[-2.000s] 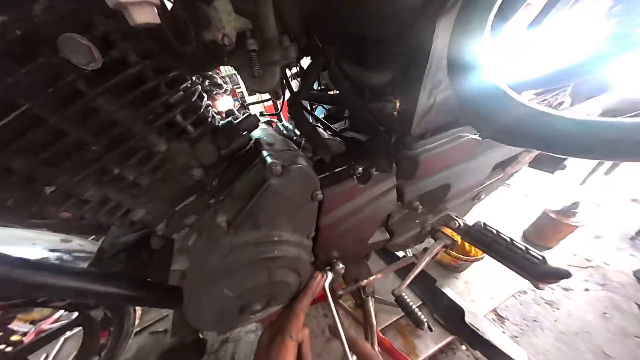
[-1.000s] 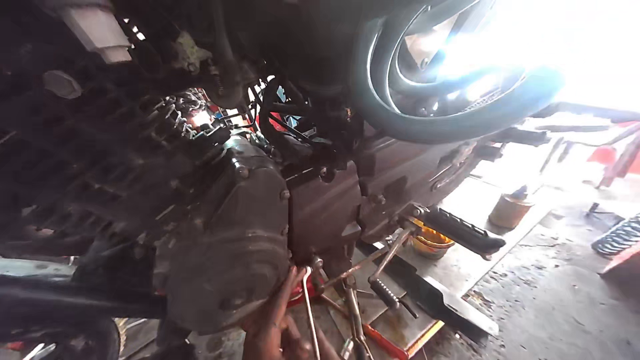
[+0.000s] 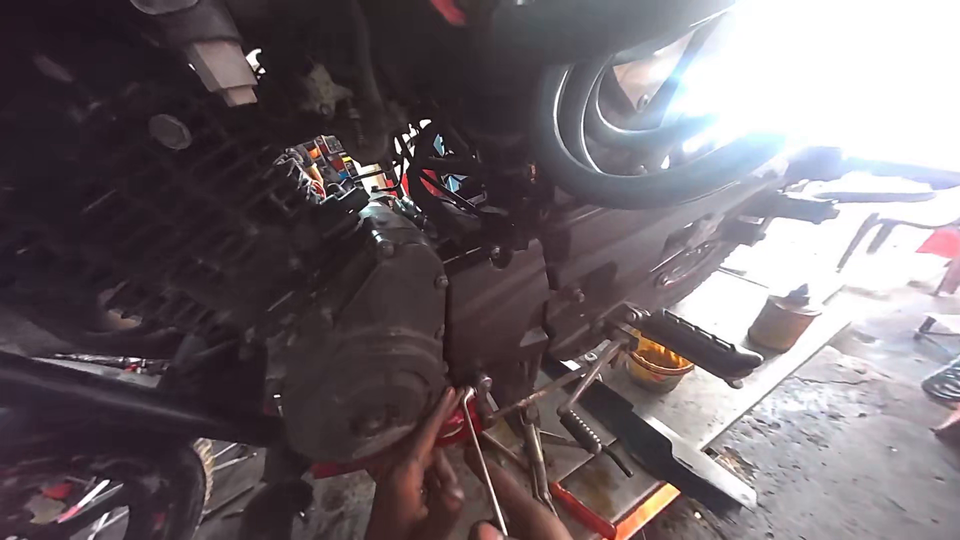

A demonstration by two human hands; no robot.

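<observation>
A motorcycle engine fills the view, with its round side cover point(image 3: 360, 375) left of centre. At the cover's lower right edge, my left hand point(image 3: 420, 480) reaches up, fingers extended against the cover and beside the wrench head. My right hand point(image 3: 517, 502) is at the bottom edge, its thumb and fingers around the lower shaft of a slim metal wrench point(image 3: 484, 457). The wrench stands nearly upright, its top end close to a bolt point(image 3: 484, 384) below the sprocket cover point(image 3: 499, 315). Whether it sits on a bolt I cannot tell. Part of the right hand is cut off by the frame.
The gear lever point(image 3: 581, 431) and rubber footpeg point(image 3: 697, 345) stick out at the right. Behind them are a yellow container point(image 3: 660, 364) and a rusty can point(image 3: 784, 322) on a low platform. A black frame tube point(image 3: 135, 397) crosses the left. Bright light glares at upper right.
The view has shifted, showing more of the floor at right. Both hands stay low by the engine cover, with the wrench still upright between them.
</observation>
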